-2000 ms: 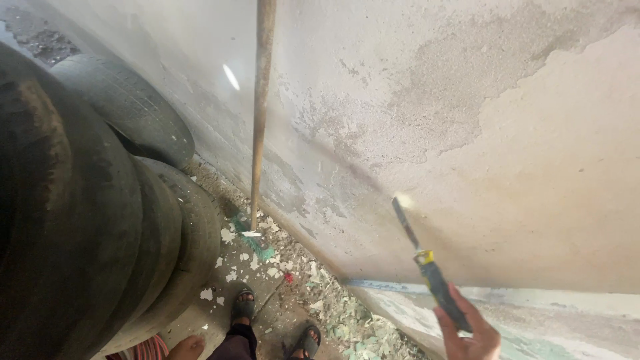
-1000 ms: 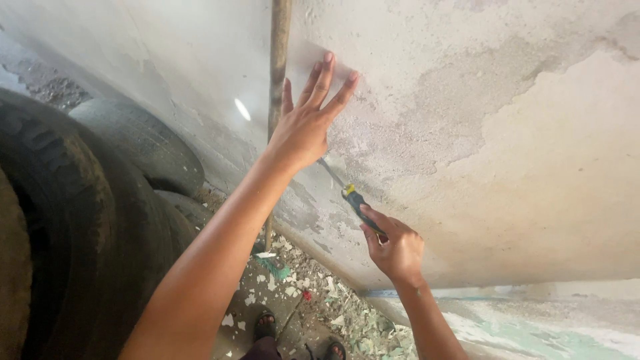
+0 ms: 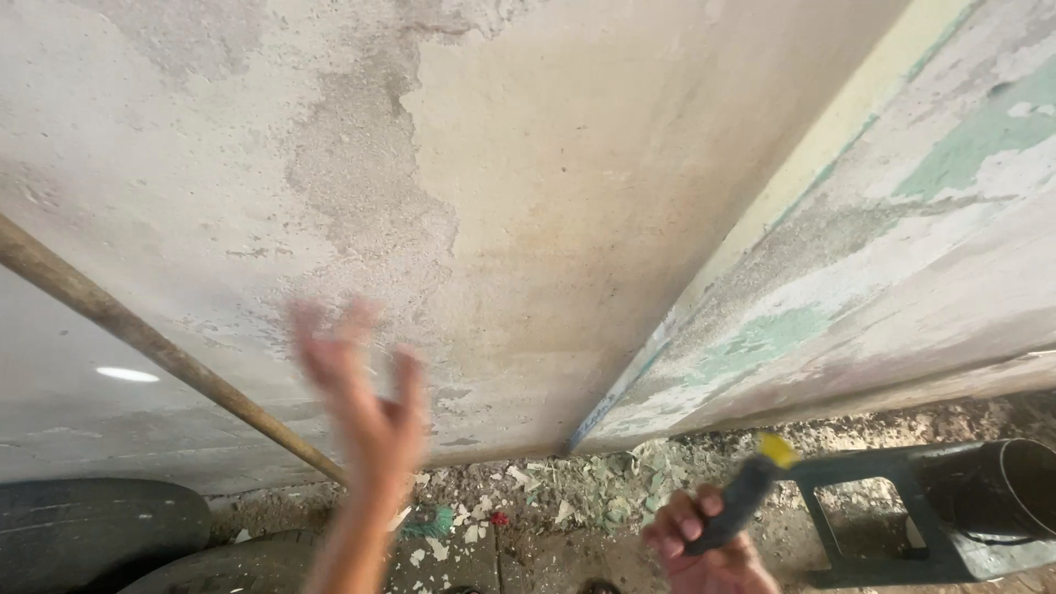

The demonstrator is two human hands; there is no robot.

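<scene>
My left hand (image 3: 363, 388), blurred, is raised with its fingers apart and holds nothing, in front of a wall (image 3: 528, 214) with patches of peeled paint. Low at the right, my right hand (image 3: 709, 544) is closed around the dark handle of a hand tool (image 3: 738, 503) with a yellow collar. The tool's blade cannot be made out in this view. A long wooden pole (image 3: 173, 355) slants across the left side, its lower end near my left forearm.
Old tires (image 3: 99, 528) lie at the lower left. Paint flakes (image 3: 610, 487) cover the floor along the wall's foot. A dark plastic stool (image 3: 866, 462) with a black bucket (image 3: 1002, 487) on it is at the lower right. The wall has a projecting corner (image 3: 660, 338).
My left hand was spread beside the pole and the tool's blade pointed toward it; now that hand is lower and the tool is away from it. The view has swung to the right.
</scene>
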